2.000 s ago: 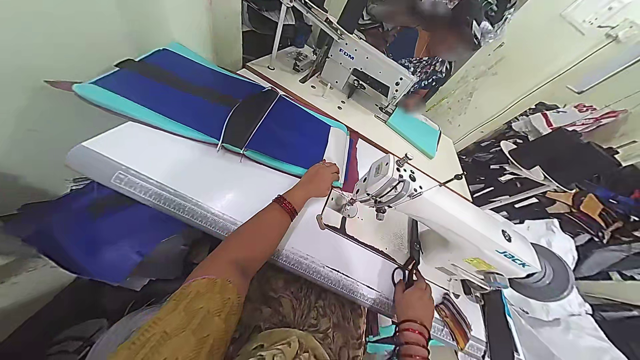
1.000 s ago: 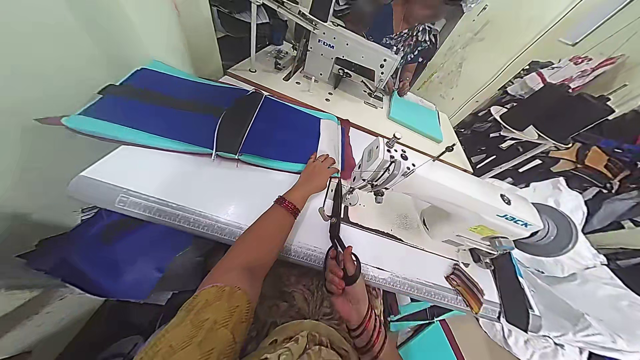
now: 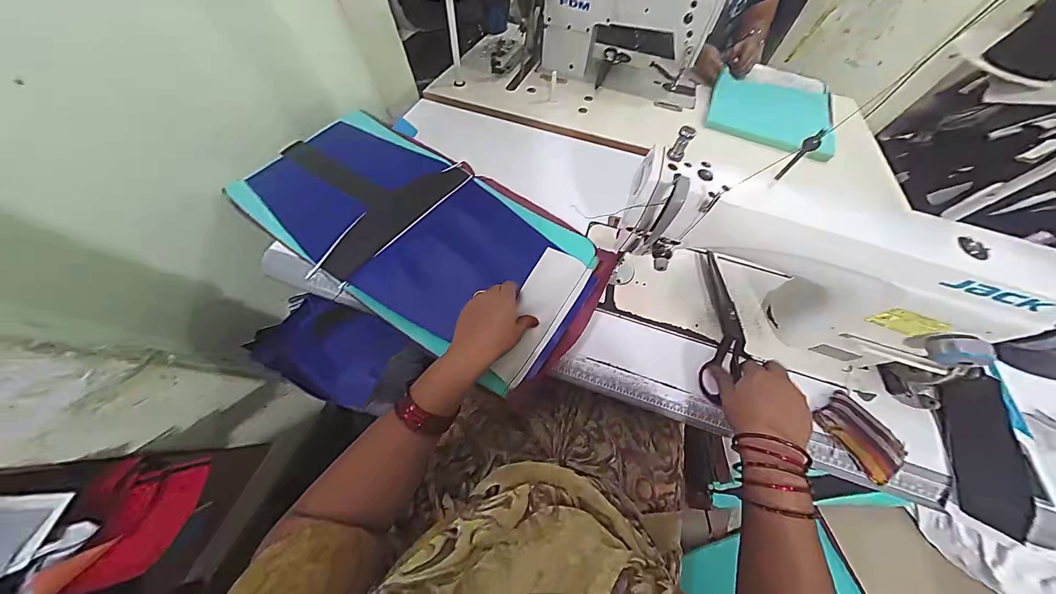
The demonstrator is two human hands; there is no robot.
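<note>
My left hand [image 3: 488,328] rests on the white strip [image 3: 540,307] at the near end of a layered blue and turquoise fabric panel [image 3: 450,256], which has a black band across it and a maroon edge. The panel lies tilted on the sewing table, left of the needle area of a white Jack sewing machine [image 3: 874,264]. At the right, my right hand [image 3: 761,398] is on the handles of black scissors [image 3: 726,330]. Their blades lie over the machine bed and point away from me. My right fingertips are partly hidden behind the hand.
A second sewing machine [image 3: 627,41] stands behind. Another person's hands [image 3: 742,54] touch a turquoise piece [image 3: 771,107] there. A ruler strip [image 3: 643,394] runs along the front edge. A striped bundle [image 3: 860,436] lies right of my right hand; blue fabric [image 3: 330,351] hangs at left.
The fabric panel has turned and moved away from the needle, toward me, with my left hand on it. The scissors have gone from beside the needle to the machine bed at the right. The view has shifted.
</note>
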